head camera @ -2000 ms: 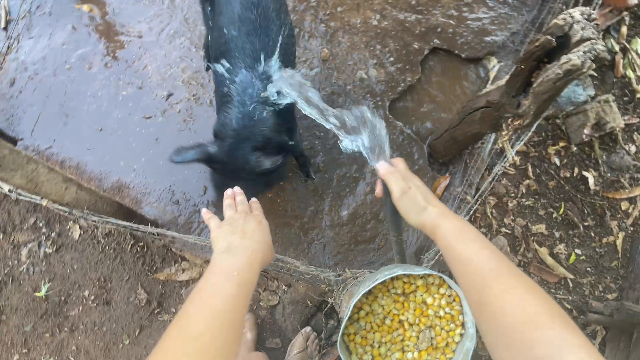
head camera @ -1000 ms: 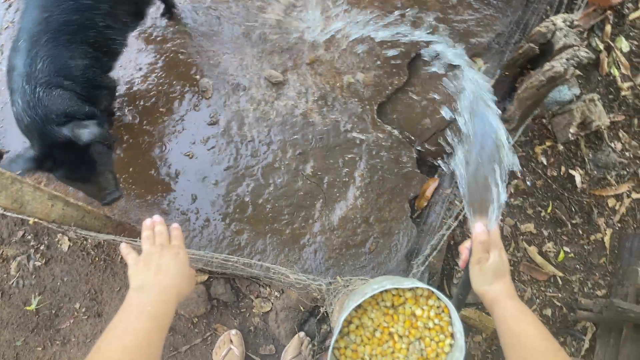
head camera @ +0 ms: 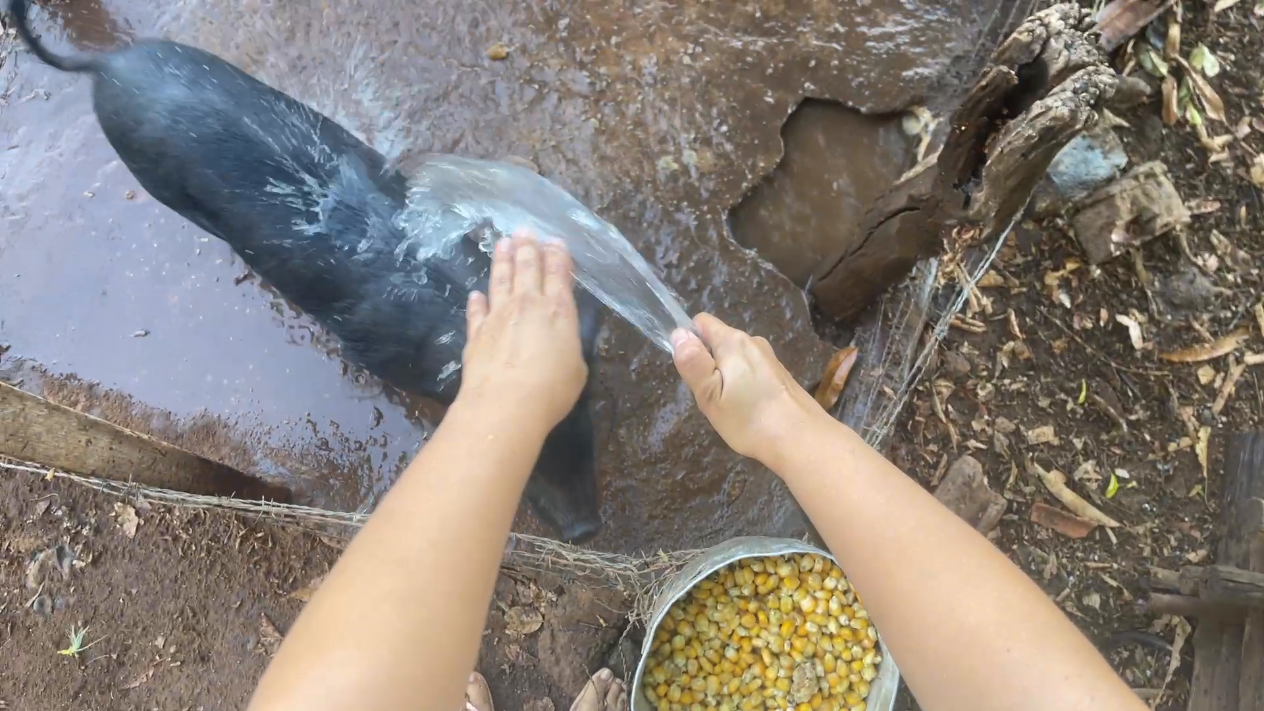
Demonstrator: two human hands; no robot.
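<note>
My right hand (head camera: pixel 736 380) is closed at the start of a stream of water (head camera: pixel 583 237); the hose itself is hidden behind the hand and forearm now. The water arcs left onto the shoulders of a black pig (head camera: pixel 267 188), which stands on wet ground with its snout toward the wire fence. Above the pig's neck and head, my left hand (head camera: pixel 523 331) is spread flat, palm down, holding nothing; whether it touches the pig I cannot tell. A metal bucket (head camera: pixel 647 642) full of yellow corn kernels (head camera: pixel 770 632) is below my right forearm.
A wire fence (head camera: pixel 583 563) runs between me and the pig, with a wooden board (head camera: pixel 118 449) at left. A weathered stump (head camera: pixel 948 188) rises beside a water-filled hollow (head camera: pixel 829 188). Stones, dry leaves and a wooden post (head camera: pixel 1224 573) are at right. My feet show at the bottom edge.
The pig has come from the far left to the middle, beneath my left hand. The water, which fell on the ground beyond the hollow, now strikes its back. My right hand has moved left.
</note>
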